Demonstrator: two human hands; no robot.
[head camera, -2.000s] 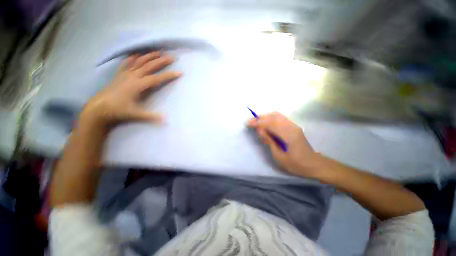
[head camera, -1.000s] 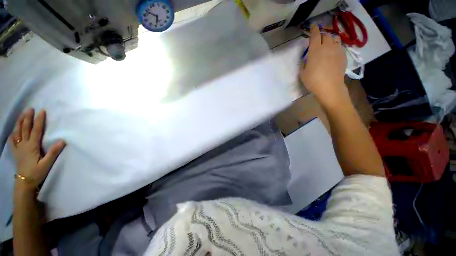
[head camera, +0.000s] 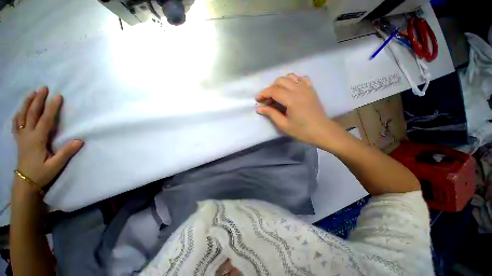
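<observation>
A broad pale grey-white fabric panel (head camera: 162, 145) lies across the table under the machine head and the bright lamp. My left hand (head camera: 40, 135) rests flat on its left part, fingers spread, holding nothing. My right hand (head camera: 294, 110) is on the right part, with thumb and index finger nearly together at a ridge in the cloth, pinching it. The ridge runs left towards my left hand. The blue marking pen (head camera: 384, 44) lies on the table at the right, beside the scissors.
The sewing machine head (head camera: 148, 8) is cut off at the top. Red-handled scissors (head camera: 422, 38) and a white tape loop (head camera: 412, 73) are at the table's right end. Darker grey cloth (head camera: 243, 175) lies over the lap. A red box or stool (head camera: 439, 175) stands at right.
My right hand has released the pen by the scissors and moved left onto the fabric, where it pinches the cloth. My left hand stays on the left part. The view has shifted.
</observation>
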